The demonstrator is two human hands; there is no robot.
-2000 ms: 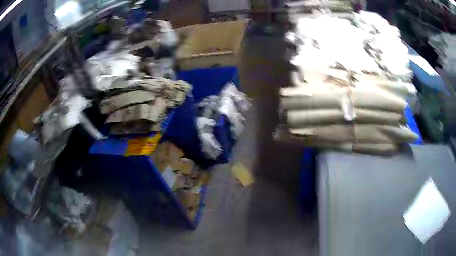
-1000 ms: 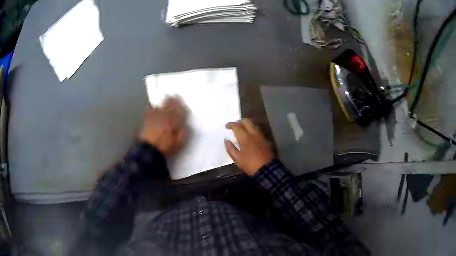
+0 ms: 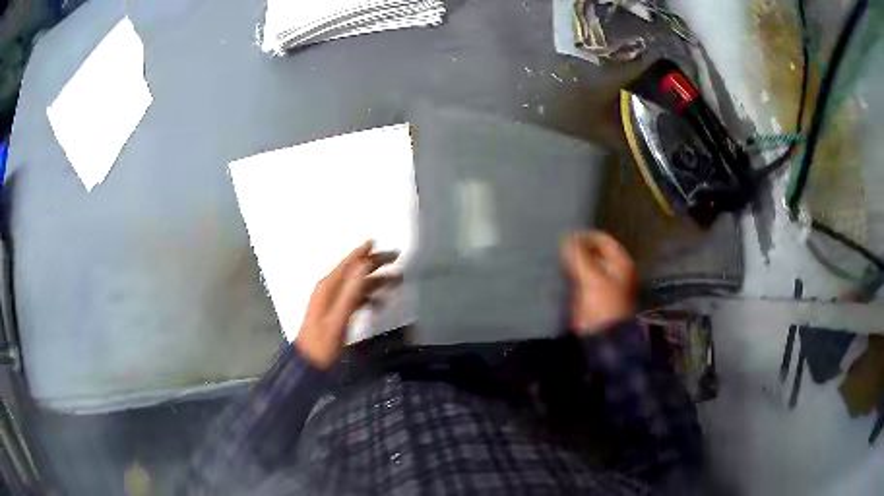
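Observation:
A white pocket piece [image 3: 320, 199] lies flat on the grey table in front of me. The grey pressing template [image 3: 509, 262], with a pale tape strip in its middle, is blurred, and its left edge meets the white piece's right edge. My right hand [image 3: 601, 281] grips the template's right edge. My left hand [image 3: 344, 300] is over the lower part of the white piece, fingers apart and holding nothing. Whether the template is raised off the table is hard to tell.
The steam iron [image 3: 683, 145] rests at the right, with a green hose [image 3: 775, 139] and black cord beyond. A stack of white pieces [image 3: 354, 21] is at the far middle. A smaller white pile [image 3: 102, 105] lies far left. Tangled cords [image 3: 606, 34] lie at the far right.
My right hand has left the white piece and taken hold of the template, which has shifted left to the piece. My left hand's fingers have opened. Earlier, the view showed the aisle and cloth bundles.

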